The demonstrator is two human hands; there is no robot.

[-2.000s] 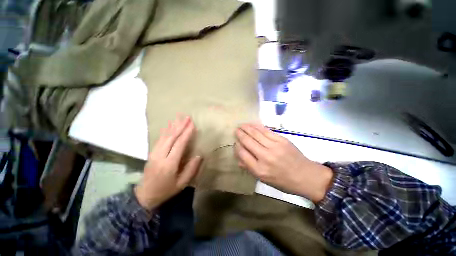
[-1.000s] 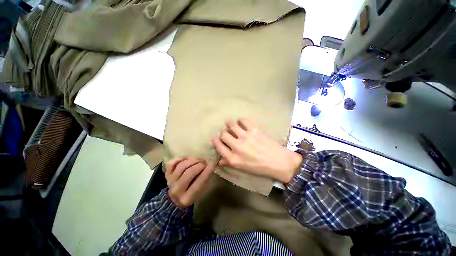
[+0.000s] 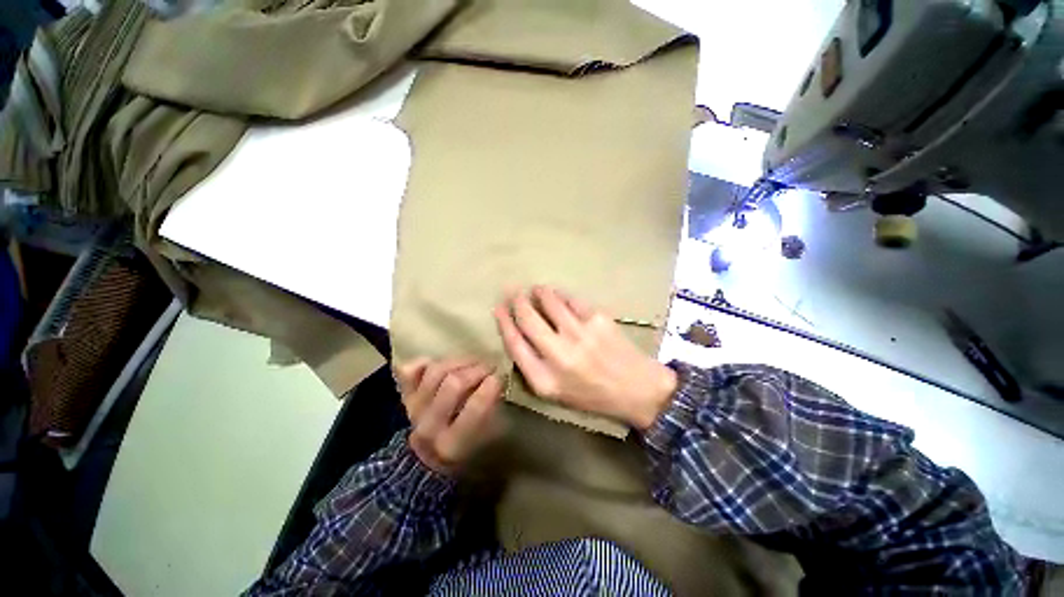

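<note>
A tan garment panel point(image 3: 543, 175) lies flat on the white table in front of me, its far edge folded over. A small tan piece point(image 3: 566, 413) with a frayed edge shows at its near right corner, partly under my right hand. My left hand point(image 3: 449, 408) holds the panel's near edge with bent fingers. My right hand point(image 3: 583, 356) rests on the cloth beside it, fingers slightly curled and pressing down. The fingertips of my left hand are partly hidden in the cloth.
The sewing machine head point(image 3: 922, 99) stands at the right, its needle area brightly lit. Thread snips point(image 3: 982, 356) lie on the bed. Bundled tan cloth point(image 3: 88, 105) lies at the far left. More tan cloth point(image 3: 583, 484) covers my lap.
Since the earliest frame, my hands have come together at the near edge; my left hand now grips it. Since one second ago, a short dark seam line shows right of my right hand.
</note>
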